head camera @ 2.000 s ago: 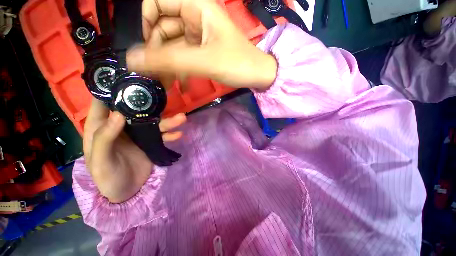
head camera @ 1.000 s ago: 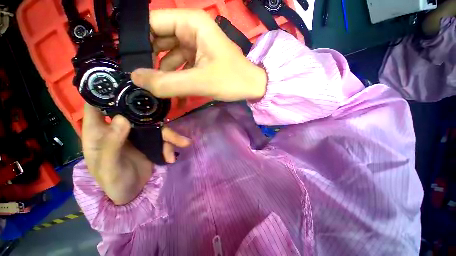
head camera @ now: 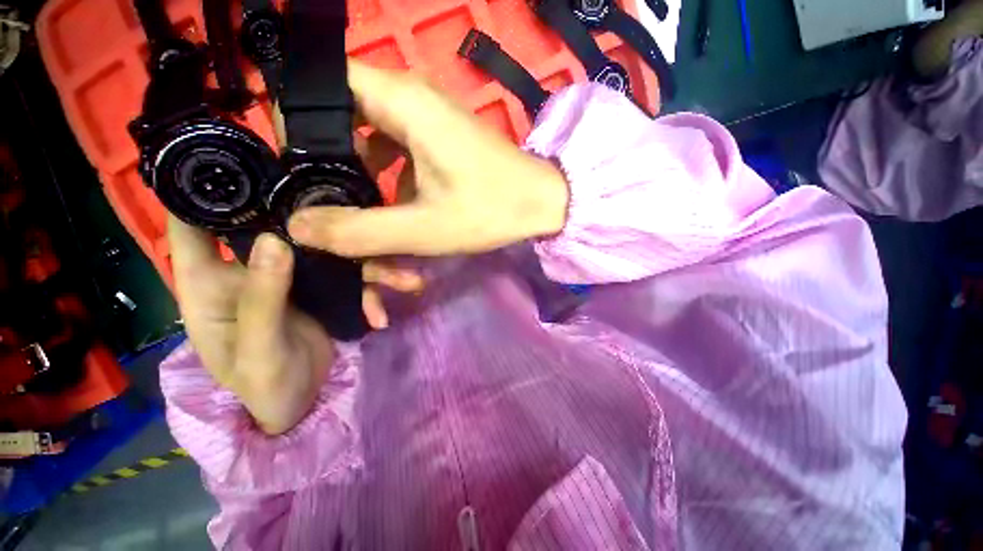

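Two black smartwatches are held side by side above the orange-red compartment tray (head camera: 119,161). The left smartwatch (head camera: 210,178) shows its case back with pale rings and small dots. The right smartwatch (head camera: 323,178) is partly covered by a thumb, with its strap running up and another strap part hanging below. My left hand (head camera: 253,323) holds the watches from below, thumb between the cases. My right hand (head camera: 442,178) grips the right watch, thumb across its case back and fingers behind it. More smartwatches lie in the tray, one at the top right (head camera: 611,78).
A white box (head camera: 862,19) and a thin blue pen (head camera: 745,27) are at the top right, near a white paper sheet (head camera: 670,32). Another person's pink sleeve (head camera: 900,145) is at the right. Red trays with dark items (head camera: 81,393) are at the left.
The watches have shifted left and slightly up, and the left one is tilted differently. My right thumb has moved down across the right case back. More of the tray watches show at the top right.
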